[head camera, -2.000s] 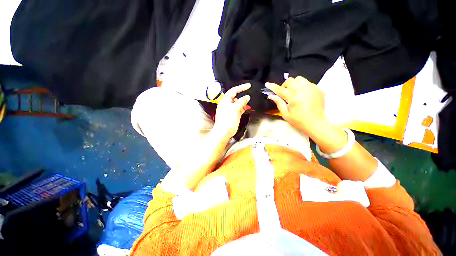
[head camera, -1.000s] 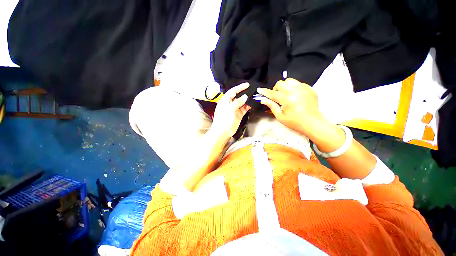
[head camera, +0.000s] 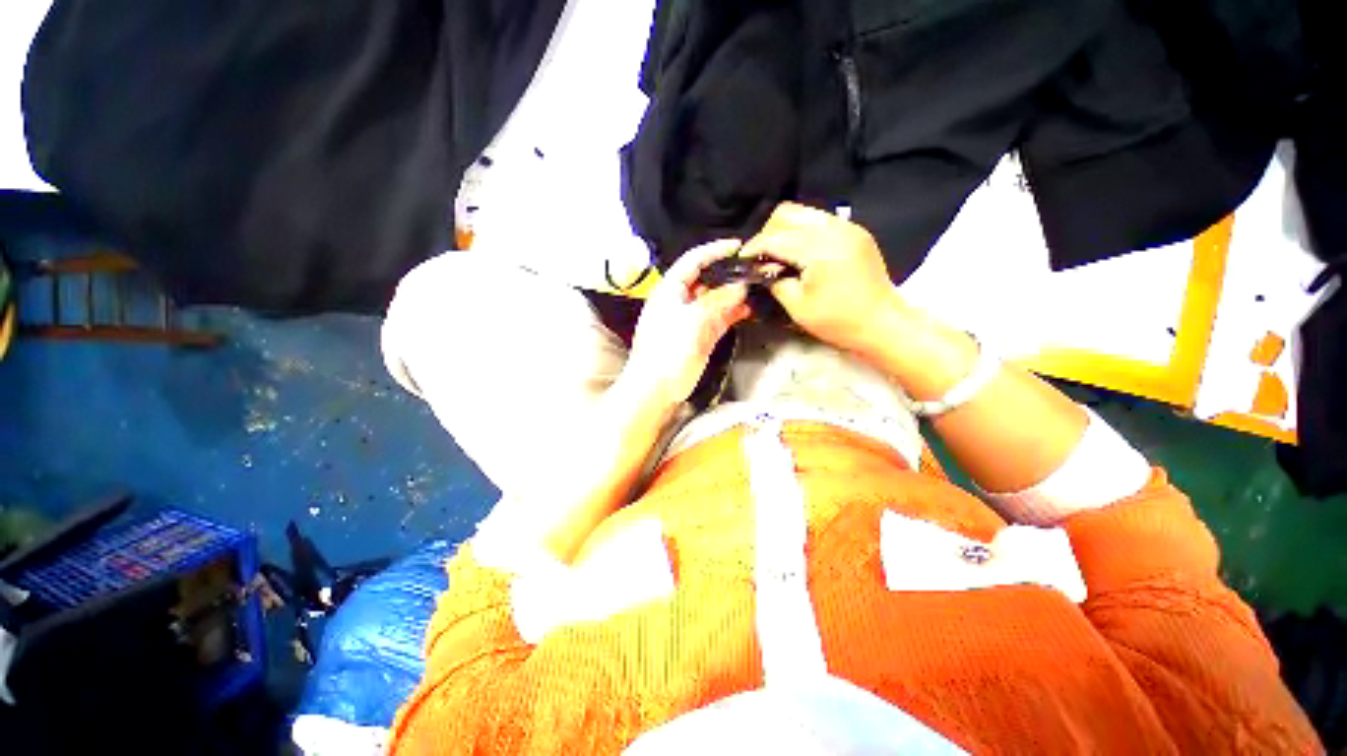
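Note:
A black garment (head camera: 916, 111) with a zip lies over the white table, and its near edge hangs at the table's front edge over my lap. My left hand (head camera: 689, 318) pinches a piece of the black edge between thumb and fingers. My right hand (head camera: 827, 273) is right beside it, its fingertips at the same dark piece. The small tool seen earlier in my right hand cannot be made out clearly against the black cloth. A thin dark loop (head camera: 632, 278) sticks out left of my left hand.
Another black garment (head camera: 281, 148) lies at the left over the table edge. The white table has yellow tape (head camera: 1182, 332) along its edge. Below left are a blue crate (head camera: 141, 561), a blue bag (head camera: 377, 635) and a wooden stool (head camera: 118, 337). More black cloth (head camera: 1319, 384) hangs at far right.
My right hand has moved left and slightly up to meet my left hand. The black edge between them is now lifted and bunched at the fingertips. My left hand has barely moved.

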